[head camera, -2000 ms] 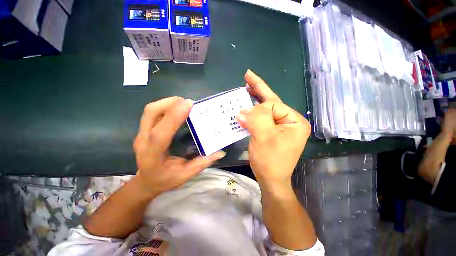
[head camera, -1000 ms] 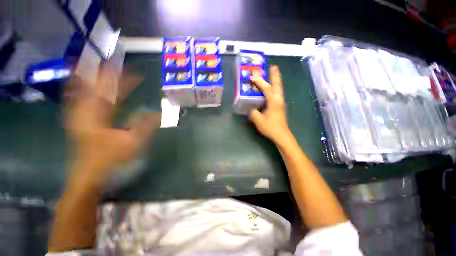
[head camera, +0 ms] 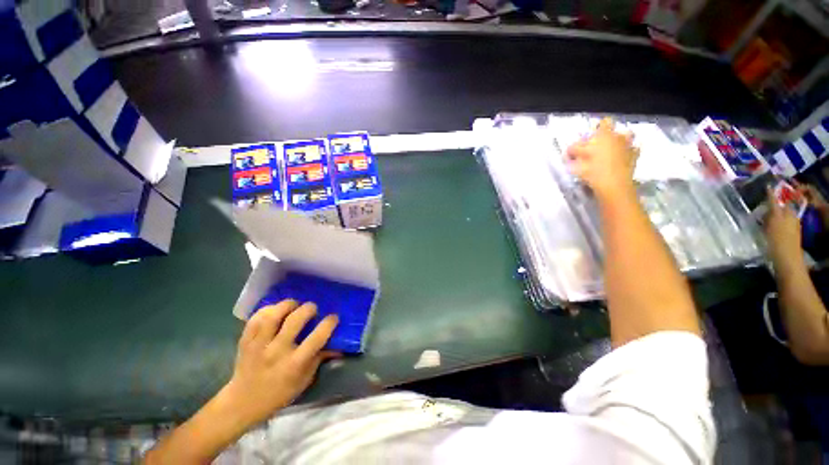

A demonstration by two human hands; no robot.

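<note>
An open retail carton (head camera: 341, 304) lies near the bench's front edge, its pale lid flap raised at the back and its blue face up. My left hand (head camera: 282, 350) rests on the carton's front with fingers bent over it, holding it. My right hand (head camera: 607, 159) reaches over the stack of clear blister trays (head camera: 564, 263) at the right, fingertips down at the pockets; whether it grips something cannot be told. Three finished cartons (head camera: 307, 177) stand in a row at the back of the bench, picture panels showing.
Stacked blue-and-white cartons (head camera: 118, 204) stand at the left. A white rail (head camera: 414, 143) and a dark conveyor belt (head camera: 436, 86) run behind. Paper scraps (head camera: 427, 360) lie at the bench edge. Another person's hands (head camera: 789, 227) show at the far right.
The third carton now stands beside the other two. My right hand has left it and moved right to the trays. My left hand has come from the left stack to an open carton at the front.
</note>
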